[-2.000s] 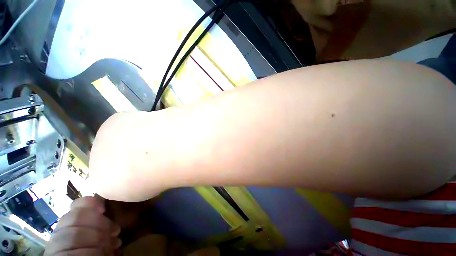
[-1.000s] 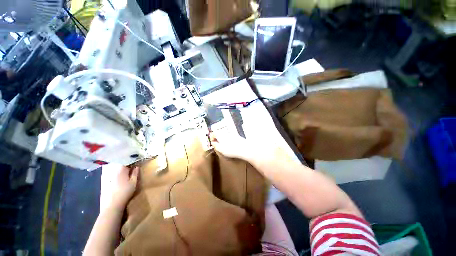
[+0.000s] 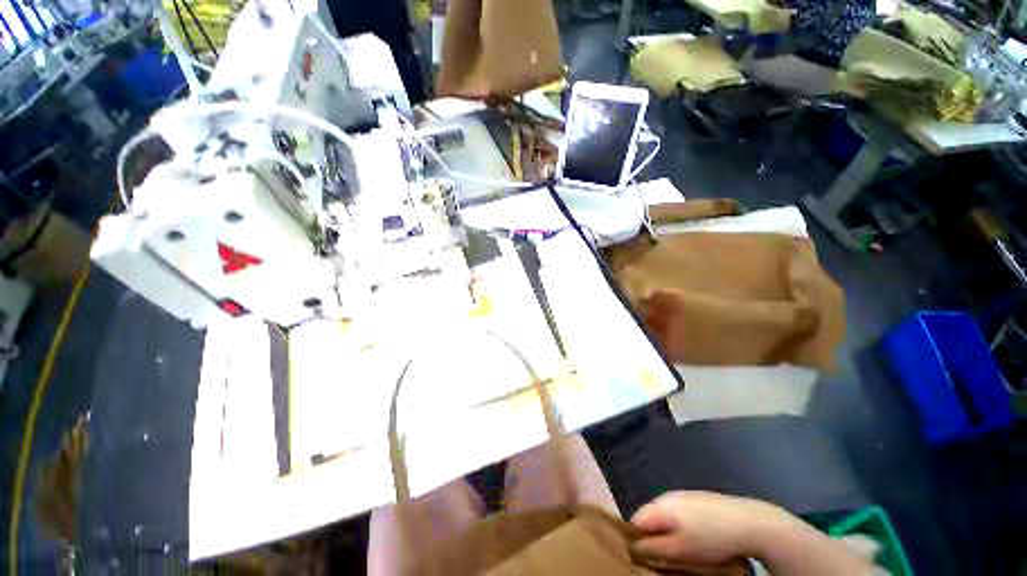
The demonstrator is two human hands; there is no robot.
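Note:
A brown bag (image 3: pixel 541 546) lies low at the lap, its lower part cut off by the frame edge. Its thin looped strap (image 3: pixel 396 422) stretches up over the pale sewing template plate (image 3: pixel 372 399). My right hand (image 3: pixel 693 529) grips the bag's top edge at the lower right. My left hand is not in view. The white pattern sewing machine (image 3: pixel 214 242) with a red logo stands at the left, its clamp area (image 3: pixel 400 236) behind the plate. Glare hides detail there.
A dark-screened tablet (image 3: pixel 603 135) stands behind the table. Brown bags (image 3: pixel 732 293) lie on white sheets at the right. A blue crate (image 3: pixel 946 377) stands on the floor, a green crate (image 3: pixel 873 546) by the lap. Another brown bag (image 3: pixel 501 51) hangs behind.
The bag has moved from under the machine head down to the lap, uncovering the plate. My right hand has moved down and right with it. My left hand has left the view.

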